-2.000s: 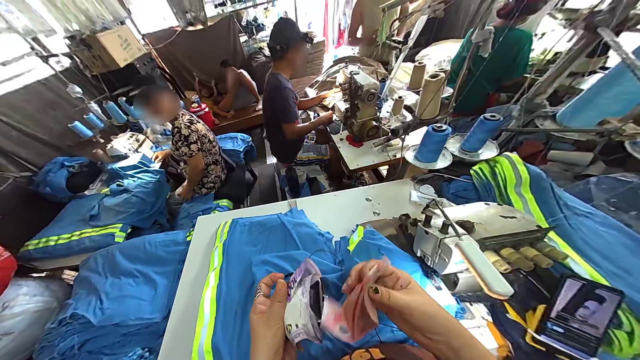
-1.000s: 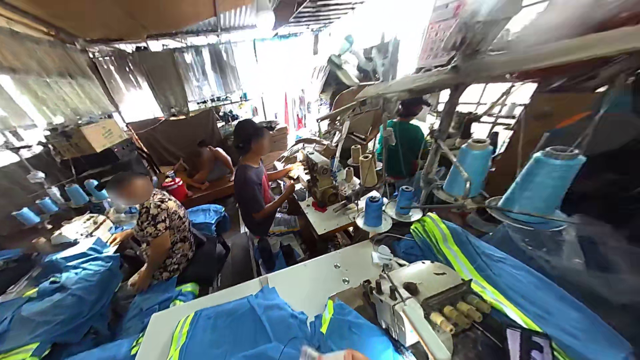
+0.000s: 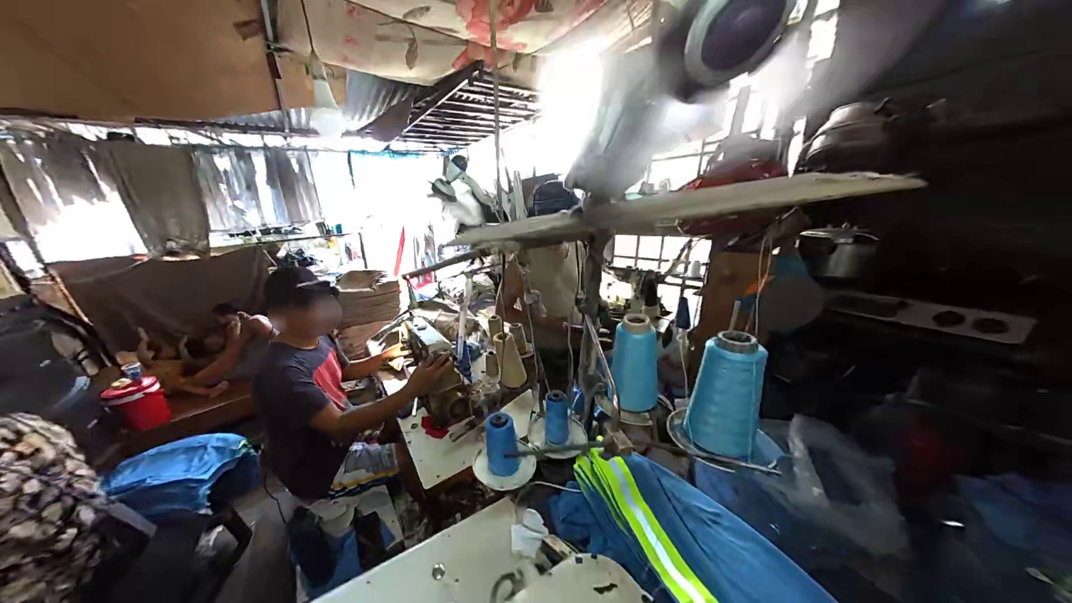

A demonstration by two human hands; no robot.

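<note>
Neither my left hand nor my right hand shows in the view now, so what they hold is hidden. Low in the middle is part of a sewing machine (image 3: 578, 582) on a white table (image 3: 444, 553). Blue fabric with a yellow-green and silver reflective stripe (image 3: 653, 528) lies to its right. Behind stand two small blue thread spools (image 3: 501, 444) on white round holders, and two large light-blue thread cones (image 3: 725, 389) are to their right.
A co-worker in a dark cap (image 3: 306, 394) handles another sewing machine (image 3: 435, 368) ahead on the left. A wooden shelf (image 3: 695, 205) crosses at head height. A red cooler (image 3: 136, 402), a pile of blue fabric (image 3: 184, 473) and a patterned garment (image 3: 46, 511) are at left.
The view has swung up and to the right. Both my hands, seen two seconds ago holding a small packet and a pinkish piece over blue fabric, have left the view.
</note>
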